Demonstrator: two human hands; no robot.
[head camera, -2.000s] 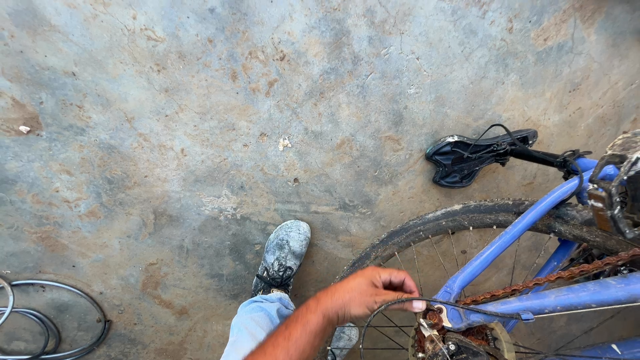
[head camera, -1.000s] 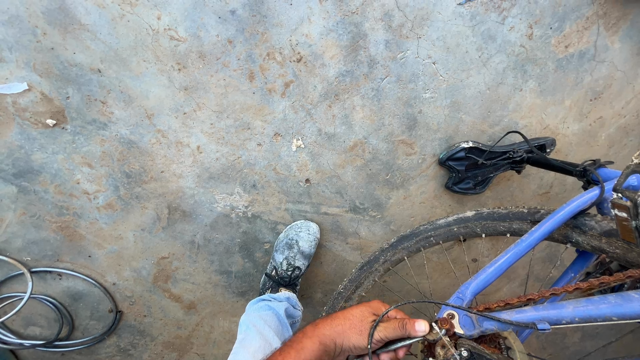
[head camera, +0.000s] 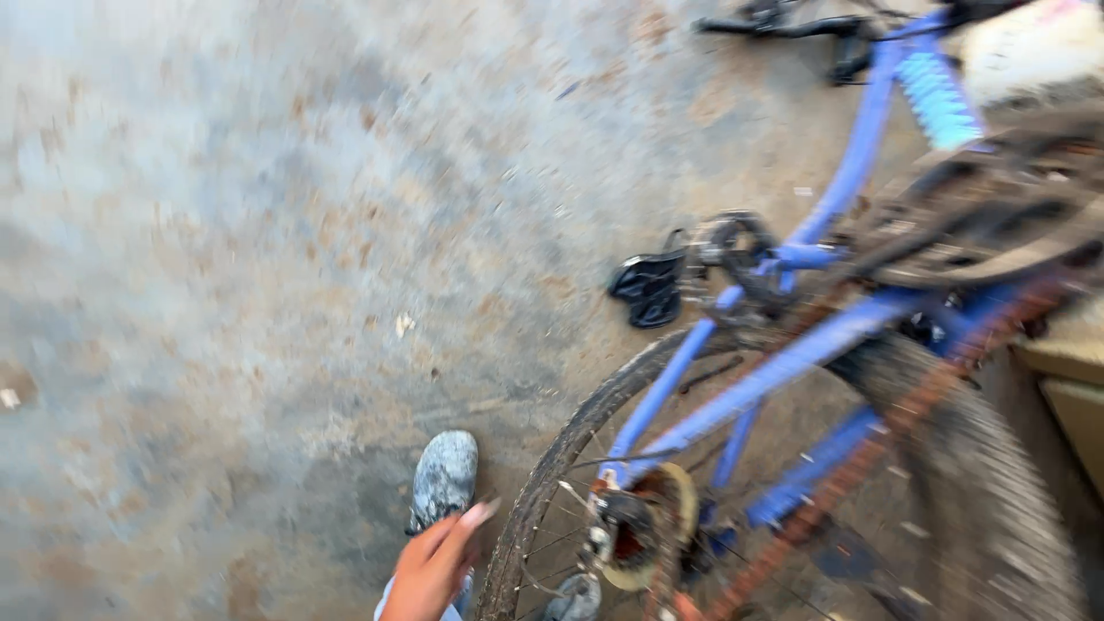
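Note:
My left hand is at the bottom, left of the bicycle's rear wheel, thumb and fingers pinched on a small thin object too blurred to name. It is apart from the bicycle. The bicycle's blue frame leans across the right side. Its rear tyre is dirty, its chain rusty, and a pale disc surrounds the rusty sprockets at the hub. A short dark cable lies by the frame end. My right hand is not seen.
The black saddle is near the floor beyond the rear wheel. The handlebar is at the top right, beside a whitish object. A shoe stands left of the tyre, and part of another shows behind the spokes.
My left hand has moved away from the rear hub and is now left of the tyre. The view has swung to the right, showing more of the bicycle.

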